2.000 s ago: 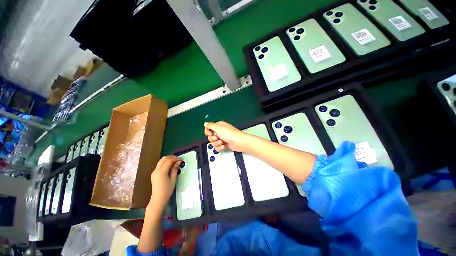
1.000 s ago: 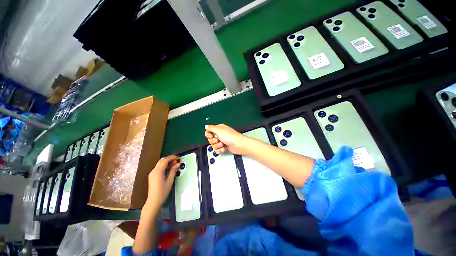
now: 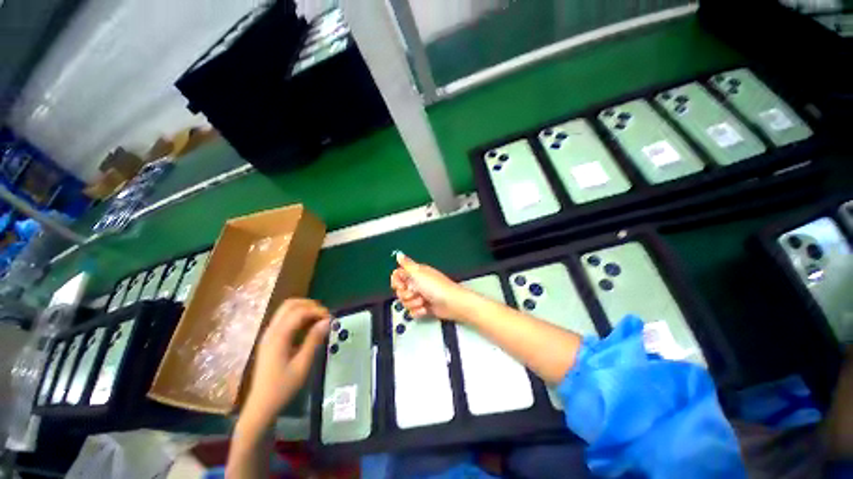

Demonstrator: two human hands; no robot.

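Note:
Pale green phone covers lie face down in the slots of a black foam tray before me. My left hand is at the top left edge of the leftmost cover, beside its dark lenses, thumb and fingertips close together; whether they hold anything cannot be told. My right hand is over the top end of the second cover, its fingers curled. A tiny pale piece is pinched at its raised fingertips.
An open brown carton with shiny clear scraps stands left of the tray. Another black tray of green covers lies behind. A metal post rises from the green belt. More trays stand left and right, and black stacks at the back.
The view has tilted, so the tray and carton sit lower. My left hand has drawn slightly left off the leftmost cover's lenses. My right hand keeps nearly the same pose.

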